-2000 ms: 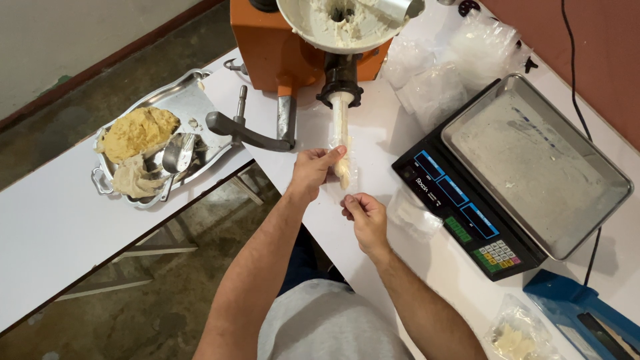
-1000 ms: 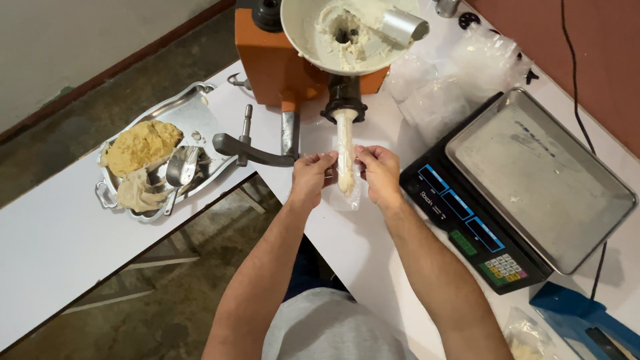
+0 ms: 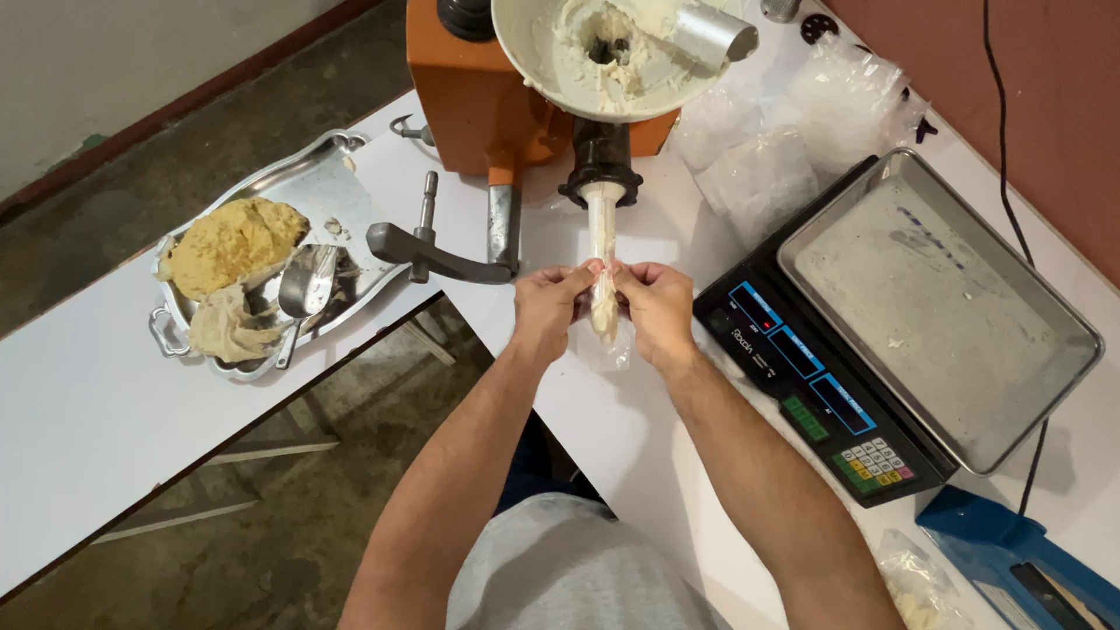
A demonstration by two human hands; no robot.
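Between my left hand [image 3: 553, 311] and my right hand [image 3: 654, 306], fingers of both pinch a clear plastic bag [image 3: 616, 352] from its two sides. The bag surrounds pale, creamy dough [image 3: 604, 311] around the white stuffing tube [image 3: 602, 210] of an orange grinder [image 3: 459, 101]. The tube comes out of the grinder's black outlet ring [image 3: 600, 175]. Above it, a cream-coloured feed pan [image 3: 560, 83] holds more pale dough and a metal cylinder [image 3: 716, 37]. Where the tube ends inside the bag cannot be told.
Left, a silver tray [image 3: 337, 149] bears yellow dough [image 3: 236, 245], paler dough and a metal serving spoon [image 3: 304, 284]. A dark-handled crank [image 3: 446, 261] lies before the grinder. Right are plastic bags [image 3: 761, 179], a digital scale [image 3: 827, 367] with a steel pan [image 3: 945, 306], and a blue device [image 3: 1015, 551].
My right hand has moved up from below the bag's end to its right side, opposite my left hand. Both hands stay at the bag.
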